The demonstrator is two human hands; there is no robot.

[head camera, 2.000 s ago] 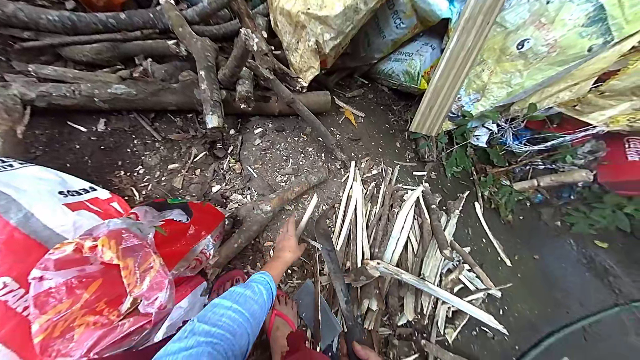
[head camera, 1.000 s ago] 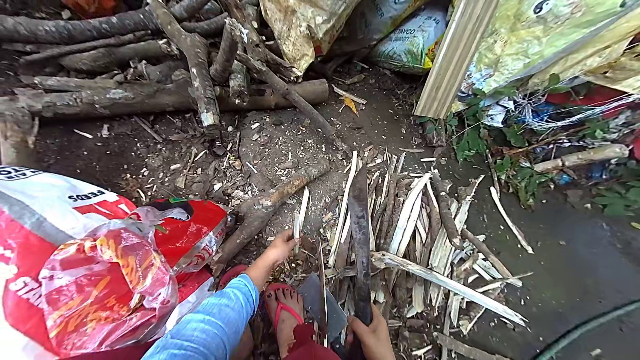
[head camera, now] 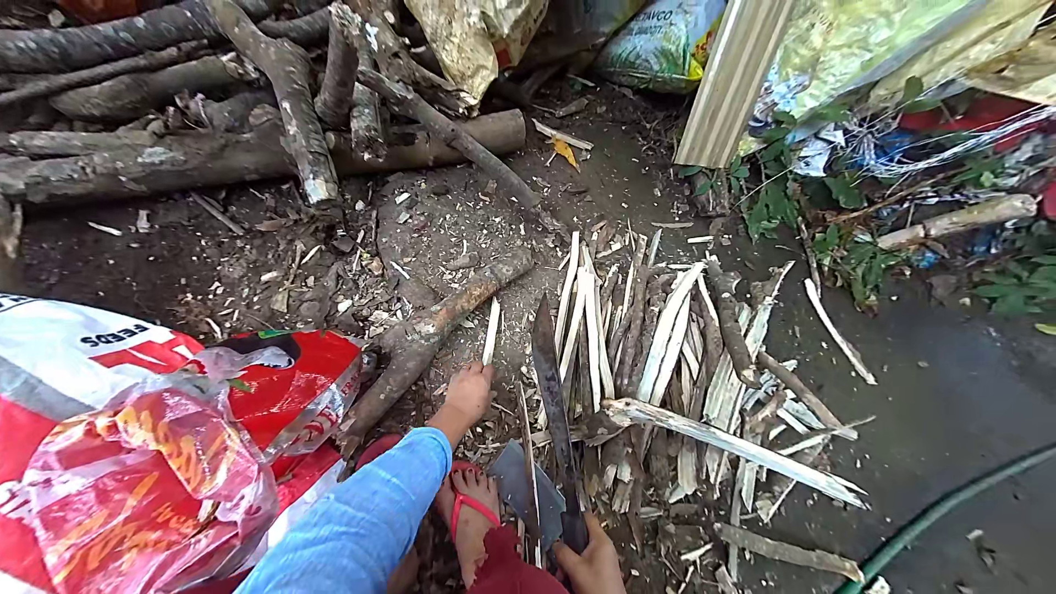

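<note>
My left hand [head camera: 469, 394], at the end of a light blue sleeve, grips the lower end of a thin split wood stick [head camera: 492, 332] that points up and away. My right hand [head camera: 592, 561], at the bottom edge of the view, is closed around the dark handle of a machete [head camera: 554, 388], its blade pointing away from me. A pile of split wood pieces [head camera: 672, 346] lies on the soil just right of the blade. Left of my left hand rests a forked branch [head camera: 421, 330] on the ground.
Thick logs [head camera: 165, 169] are stacked at the upper left. Red and white feed sacks [head camera: 157, 462] lie at the left. A ridged board [head camera: 734, 82] slants down at the upper right. A green hose [head camera: 949, 503] curves at the lower right. My sandalled foot [head camera: 477, 503] is near the machete.
Two seconds ago my right hand was mostly below the view; it now shows more, with the machete still in it. My left hand, spread beside the stick before, is now closed on it.
</note>
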